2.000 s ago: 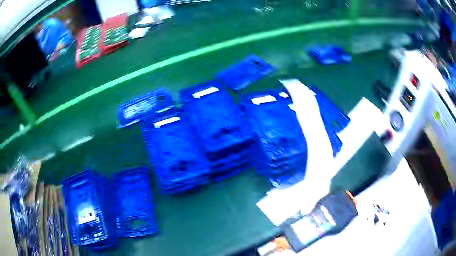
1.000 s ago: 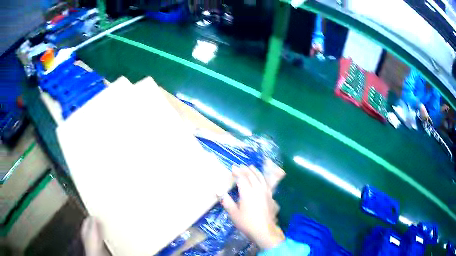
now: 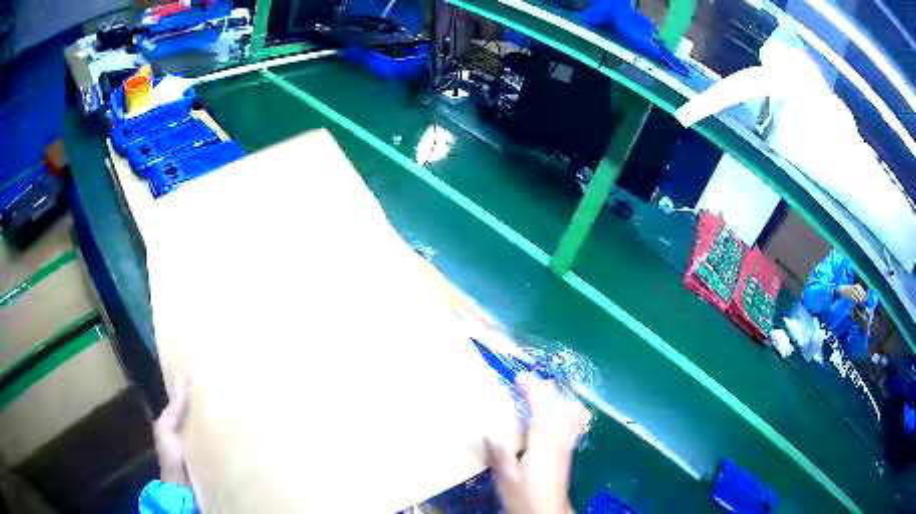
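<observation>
A large tan cardboard sheet [image 3: 301, 331] lies tilted in front of me, overexposed to near white. My left hand [image 3: 173, 430] is at its left edge, with the fingers partly hidden by the sheet. My right hand [image 3: 537, 442] is at its lower right corner, with fingers over a clear crinkled plastic bag [image 3: 562, 369]. A blue housing [image 3: 497, 363] shows in the bag at the sheet's right edge. What lies under the sheet is mostly hidden.
Blue housings [image 3: 181, 151] with an orange roll [image 3: 139, 90] lie at the upper left. Cartons with green tape [image 3: 50, 351] stand at the left. A green rail [image 3: 422, 176] and post [image 3: 598, 201] cross the bench. Across it are circuit boards [image 3: 718, 263] and a person [image 3: 842, 291].
The view has swung left from the housing stacks to the cardboard. Since one second ago, the sheet covers more of the bagged housings, and both hands are at its edges.
</observation>
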